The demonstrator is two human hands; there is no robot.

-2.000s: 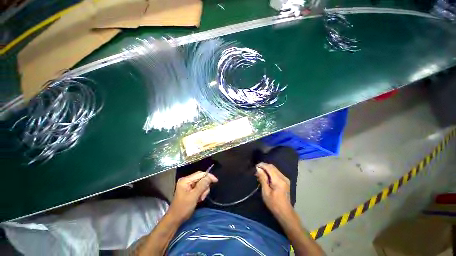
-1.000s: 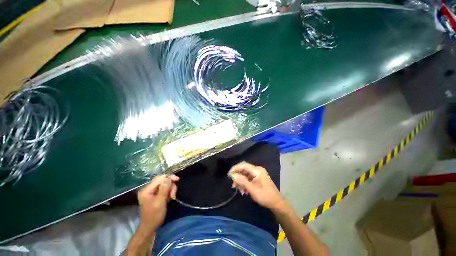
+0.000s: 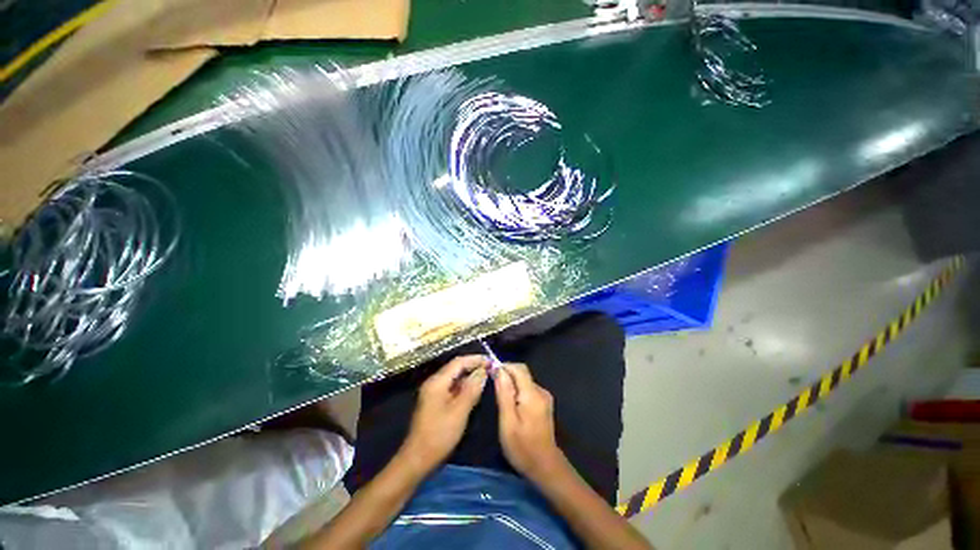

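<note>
My left hand (image 3: 443,406) and my right hand (image 3: 527,417) are close together over my lap, just below the table edge. Their fingertips pinch a thin strand (image 3: 489,352), whose light end sticks up between them; the rest is hidden. A yellow-cream block (image 3: 456,309) lies at the table edge in front of my hands, with crinkled clear film (image 3: 328,342) around it. Behind it lie a bundle of clear tubing (image 3: 342,204) and, to its right, a C-shaped coil of dark-purple and white lengths (image 3: 480,200).
Tangled silver-grey loops (image 3: 84,274) lie at the left on the green table (image 3: 204,381). A small bundle (image 3: 722,67) is far right. Cardboard (image 3: 91,91) lies behind the rail. A blue bin (image 3: 688,292) is below the table; a pale sack (image 3: 231,489) is at lower left.
My hands were apart with the strand bowed between them; they have come together, fingertips meeting at the strand. The camera view has shifted somewhat.
</note>
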